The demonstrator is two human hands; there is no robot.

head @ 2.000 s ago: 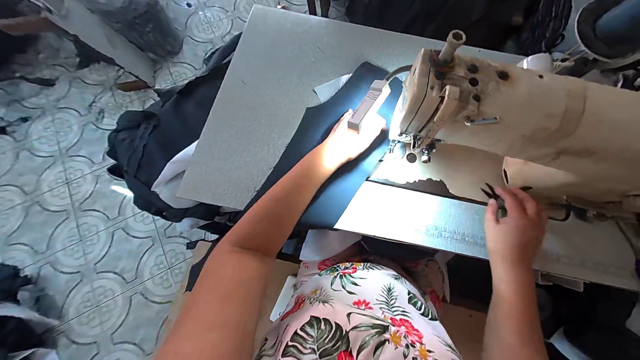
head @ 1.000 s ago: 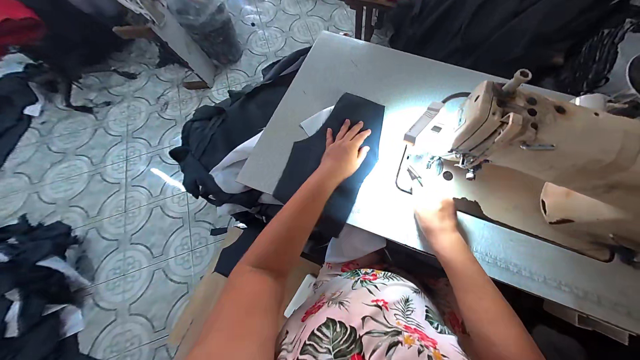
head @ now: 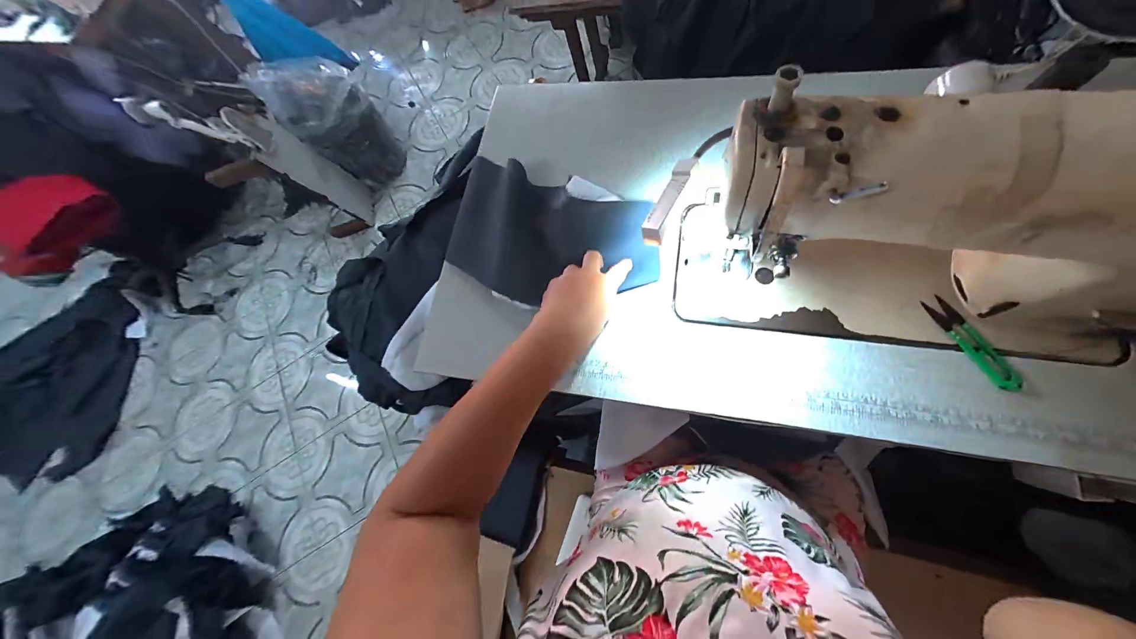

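My left hand [head: 581, 297] rests on the lower edge of a dark fabric piece [head: 541, 222], fingers pointing toward the machine; whether it grips the cloth is unclear. The fabric lies on the grey sewing table [head: 621, 115], its left part rippled, with a bit of white cloth [head: 590, 189] at its upper edge. To the right stands a worn beige sewing machine [head: 887, 169], its lit presser foot and needle area [head: 750, 257] beside the fabric. Green-handled thread snips [head: 976, 346] lie on the machine bed's front edge. My right hand is out of view; only rounded skin shows at the lower right corner.
Dark and white garments [head: 399, 293] hang or lie at the table's left side. Fabric heaps [head: 151, 568] are on the tiled floor, with a filled plastic bag [head: 328, 115] farther back. A wooden stool [head: 568, 13] and dark cloth [head: 754, 40] are behind the table.
The snips, in my right hand earlier, now lie on the table, and that hand has left the view. The dark fabric has turned and now lies more crosswise. The view has shifted left.
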